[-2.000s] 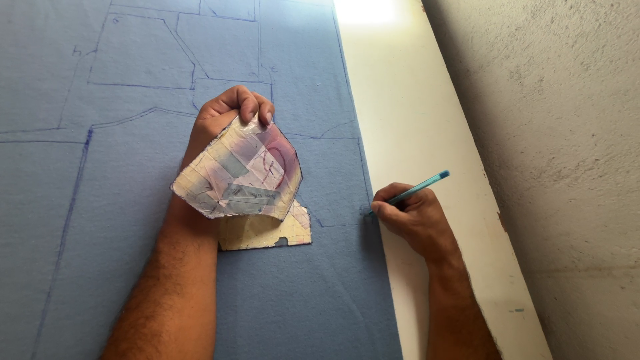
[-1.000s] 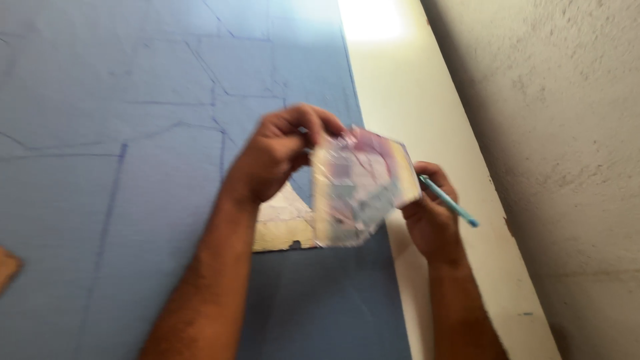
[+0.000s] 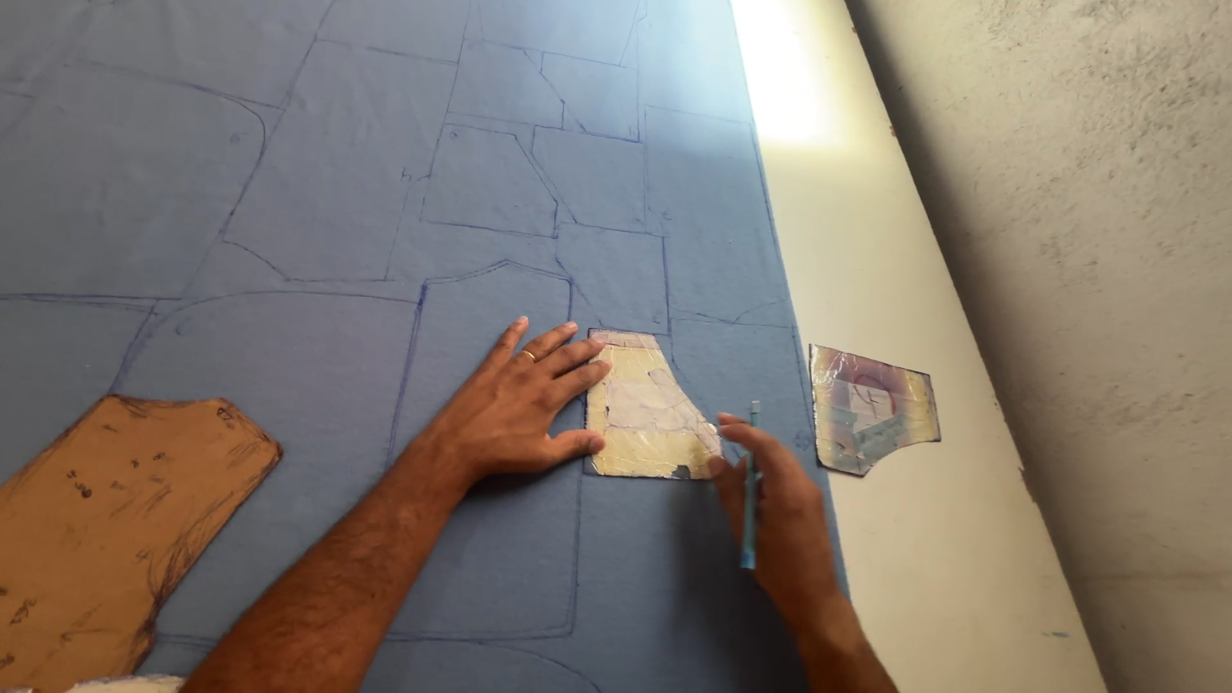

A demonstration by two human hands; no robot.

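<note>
My left hand (image 3: 520, 404), with a ring on one finger, lies flat, its fingertips on the left edge of a yellowish, tape-covered pattern piece (image 3: 645, 414). That piece rests on blue fabric (image 3: 491, 549) marked with pen-drawn pattern outlines. At its lower right corner, my right hand (image 3: 775, 500) touches the edge with thumb and forefinger and holds a light-blue pen (image 3: 750, 500) against the palm side. A second taped pattern piece (image 3: 874, 409), purplish with a red mark, lies to the right, across the fabric's edge and the white table.
A large brown cardboard pattern piece (image 3: 135, 520) lies on the fabric at lower left. The white tabletop (image 3: 943, 539) shows beyond the fabric on the right, and a rough grey wall (image 3: 1088, 241) rises beside it. A bit of something white shows at the bottom left edge.
The purplish piece, held up by my left hand two seconds ago, has been let go at the right. My left hand has come down onto the yellowish piece. The view has shifted.
</note>
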